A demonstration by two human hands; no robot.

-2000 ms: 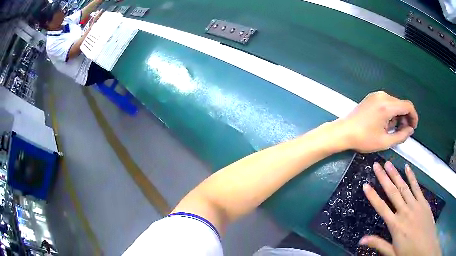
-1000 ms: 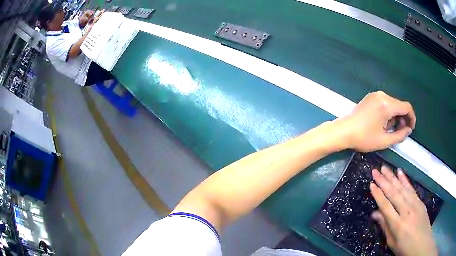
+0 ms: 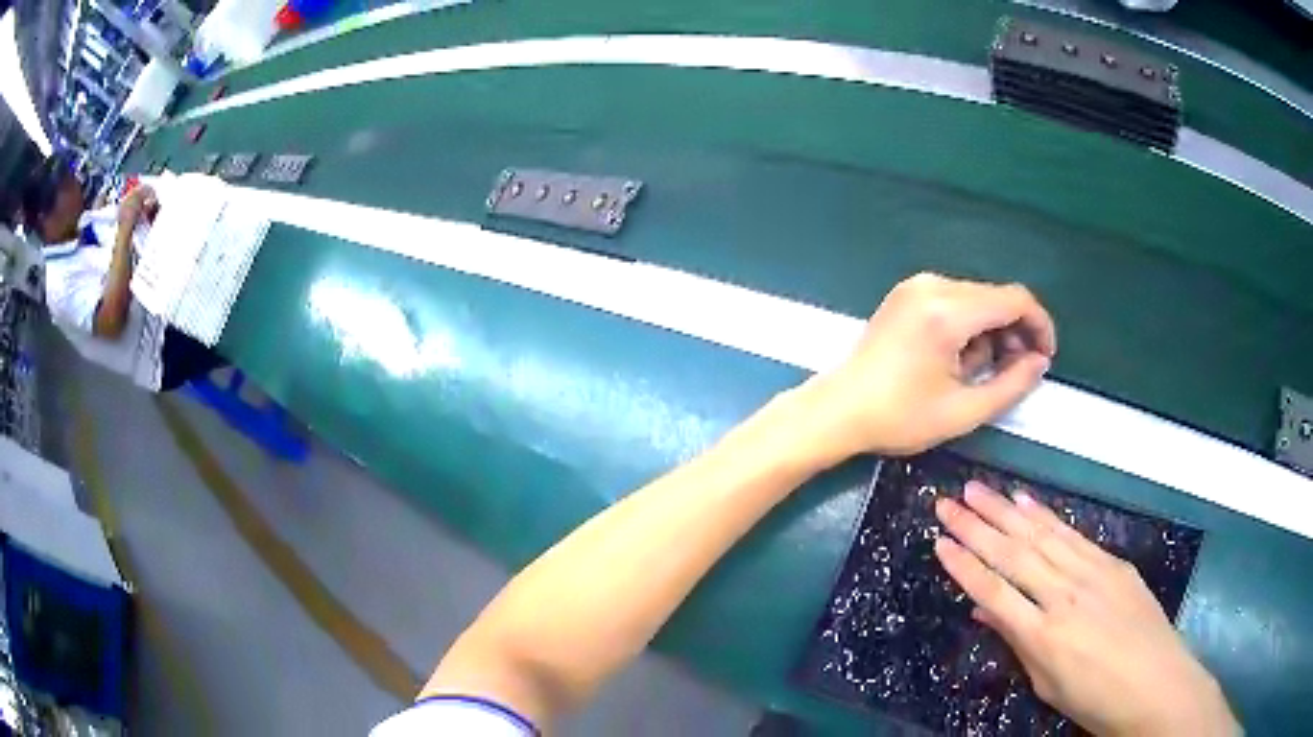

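A shallow black parts tray (image 3: 1184,554) lies on the green near ledge, with many small glinting rings (image 3: 881,612) in it. My right hand (image 3: 1073,598) lies palm down over the tray, its fingers extended on the rings; what is under the palm is hidden. My left hand (image 3: 958,360) is above the white edge strip just beyond the tray, with thumb and forefinger curled together into a loop. I cannot tell whether a small ring is between those fingertips.
A fixture plate (image 3: 562,200) lies on the green conveyor belt (image 3: 806,202). Another plate (image 3: 1297,428) shows at the right edge. Stacked fixture plates (image 3: 1084,87) stand on the far side. A seated person (image 3: 108,274) is at the far left beside white stacked sheets or trays (image 3: 202,252).
The camera view has turned, so the scene sits further left and lower. The left hand keeps its curled pose. The right hand's fingers have shifted slightly over the rings, closer together than two seconds ago.
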